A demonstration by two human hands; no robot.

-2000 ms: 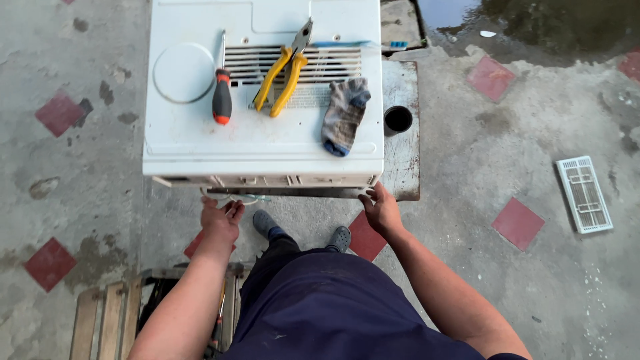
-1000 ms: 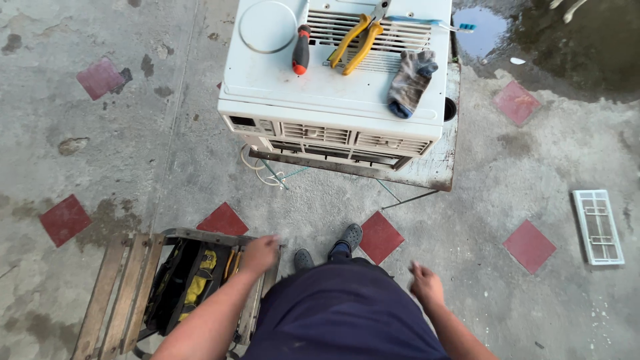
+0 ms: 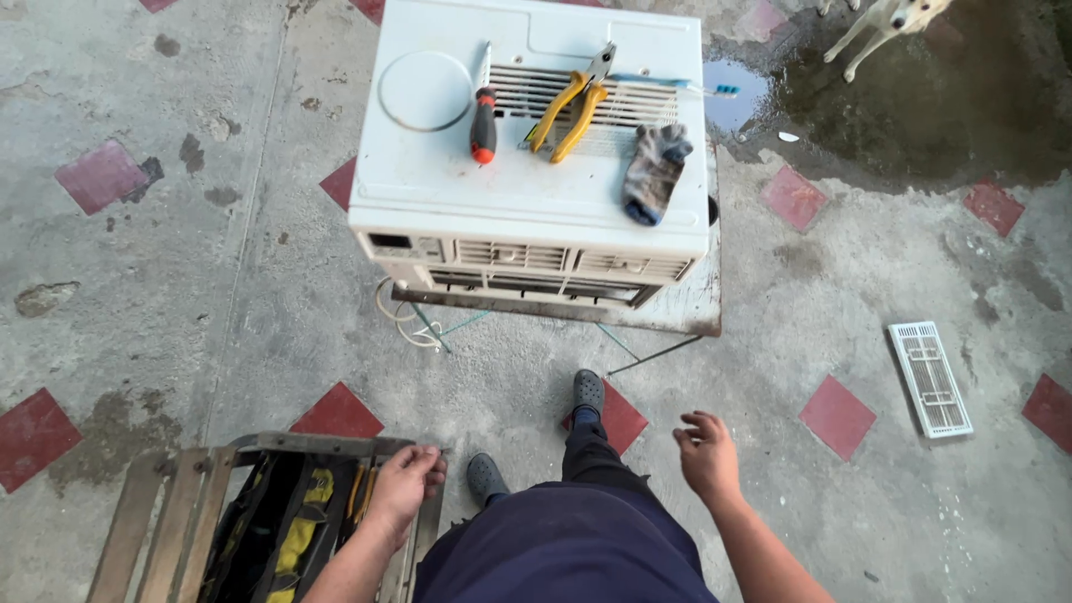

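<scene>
My left hand [image 3: 409,484] hangs above the edge of a wooden bench, fingers loosely curled, with nothing seen in it. On the other side of my body my right hand [image 3: 706,452] is over the floor, fingers apart and empty. Ahead of both hands stands a white window air conditioner [image 3: 519,188]. On its top lie a screwdriver [image 3: 483,126] with a black and red handle, yellow-handled pliers [image 3: 578,109] with parted handles, a stained sock [image 3: 656,174] and a toothbrush [image 3: 670,83] that juts past the right edge.
The air conditioner rests on a worn metal-edged table [image 3: 703,293], a pale cord [image 3: 402,316] hanging beside it. A slatted bench [image 3: 167,519] at lower left holds a black and yellow tool bag [image 3: 289,528]. A white grille panel [image 3: 930,379] lies on the floor at right. A dog [image 3: 888,25] stands by a puddle [image 3: 921,109].
Both hands have come away from the air conditioner's lower front edge and back toward my body. My feet have moved apart. The dog has come further into view at upper right.
</scene>
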